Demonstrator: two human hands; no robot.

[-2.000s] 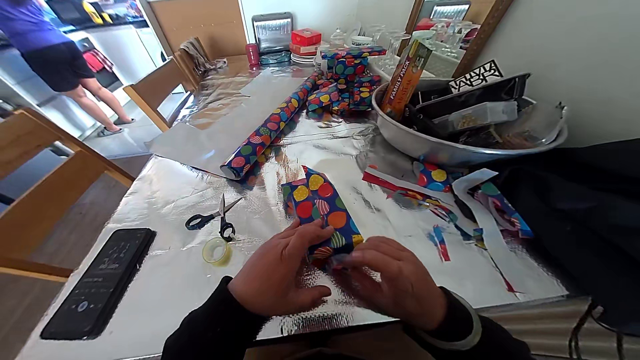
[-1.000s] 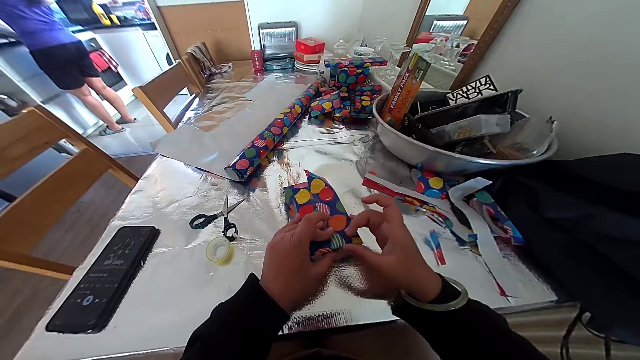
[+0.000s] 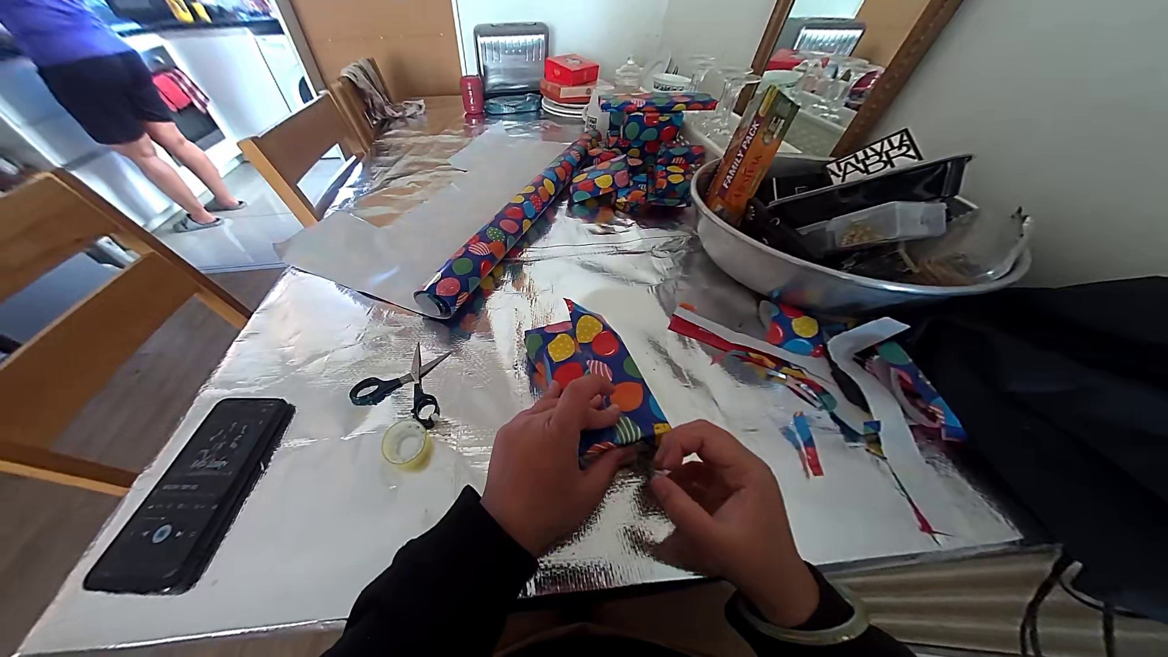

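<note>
A small parcel in balloon-print wrapping paper (image 3: 607,365) lies on the foil-covered table in front of me. My left hand (image 3: 552,465) rests over its near left part, fingers pressing on the paper. At the parcel's near right corner is my right hand (image 3: 730,511), thumb and forefinger close together; a tiny pale bit, perhaps tape, shows at the fingertips. Left of the parcel lie scissors (image 3: 401,383) with their blades apart, and a roll of clear tape (image 3: 406,444) sits just below them. Behind, a long roll of the same paper (image 3: 511,224) lies slanted.
Paper offcuts (image 3: 812,365) lie to the right, below a metal basin (image 3: 849,278) full of packages and trays. A phone (image 3: 192,497) lies at left. Wrapped parcels (image 3: 648,155) are piled farther back. Wooden chairs (image 3: 109,365) flank the table's left side; a person (image 3: 100,82) stands beyond them.
My right hand has drawn back slightly from the parcel, where a second ago its fingers met my left hand's. My left hand stays on the parcel.
</note>
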